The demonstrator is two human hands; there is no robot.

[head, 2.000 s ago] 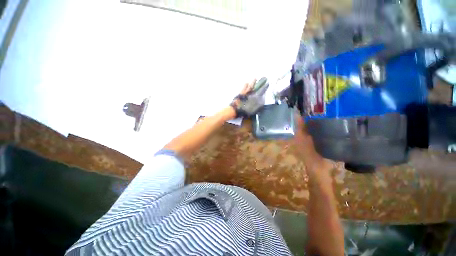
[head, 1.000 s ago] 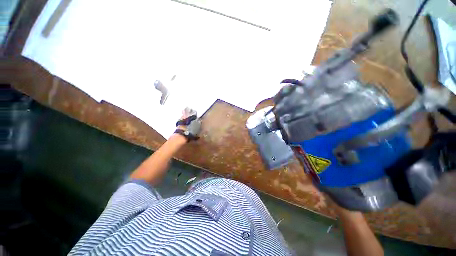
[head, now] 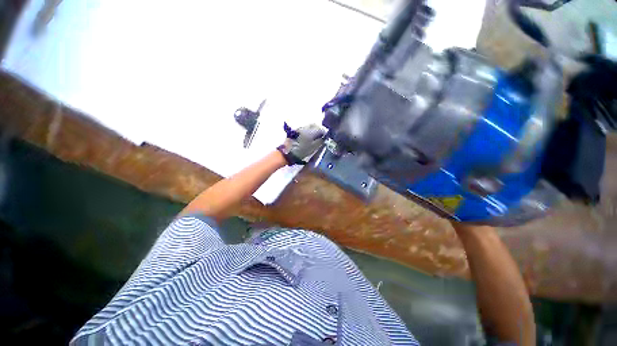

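The straight knife machine (head: 467, 135), with its blue and grey motor, is tilted over the lay's near edge. Its grey base plate (head: 348, 177) shows on the brown table. The white fabric lay (head: 162, 81) lies to its left. My left hand (head: 304, 143), in a grey glove with a dark wrist strap, is at the lay's edge, close beside the machine's front. Its fingers are blurred. A narrow white piece (head: 276, 186) juts over the table below this hand. My right forearm reaches up behind the motor, which hides my right hand.
A metal clamp (head: 248, 123) lies on the lay, left of my left hand. The worn brown table edge (head: 162, 179) runs across in front of my striped shirt, with dark green floor below. Dark cable and machine parts show at the upper right.
Since one second ago, the machine has moved left and turned, closer to the lay. My left hand has moved right, from the lay's corner to the machine's front. The narrow white piece now shows.
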